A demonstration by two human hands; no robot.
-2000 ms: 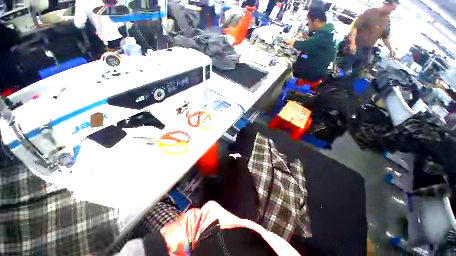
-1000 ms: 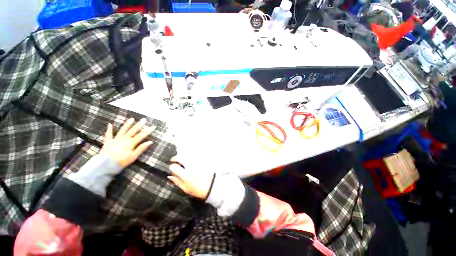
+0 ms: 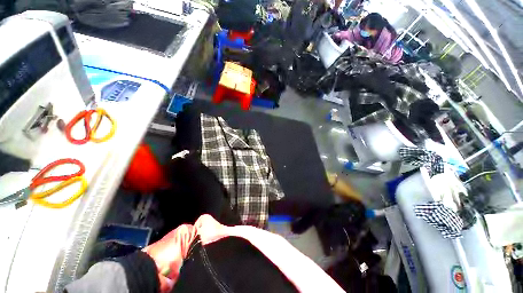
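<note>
My hands are not in view; only my right sleeve shows at the bottom left, pink with a black band and grey cuff, and its hand is cut off by the lower edge. Two pairs of scissors with red and yellow-orange handles lie on the white sewing table, one nearer (image 3: 58, 183) and one farther back (image 3: 90, 126). The right end of the white sewing machine (image 3: 71, 68) stands at the left. Its needle is out of view. A plaid piece (image 3: 246, 171) lies on the black-covered surface (image 3: 298, 154) right of the table.
A red stool with a tan top (image 3: 235, 80) stands beyond the black surface. An orange-red object (image 3: 143, 169) is under the table edge. Another machine (image 3: 436, 229) with checked cloth stands at right. A masked person (image 3: 378, 40) sits behind garment heaps (image 3: 390, 86).
The view has swung right. Both hands, flat on the plaid garment one second ago, are out of the picture, as are that garment and the needle area. The right-hand machine has come into view.
</note>
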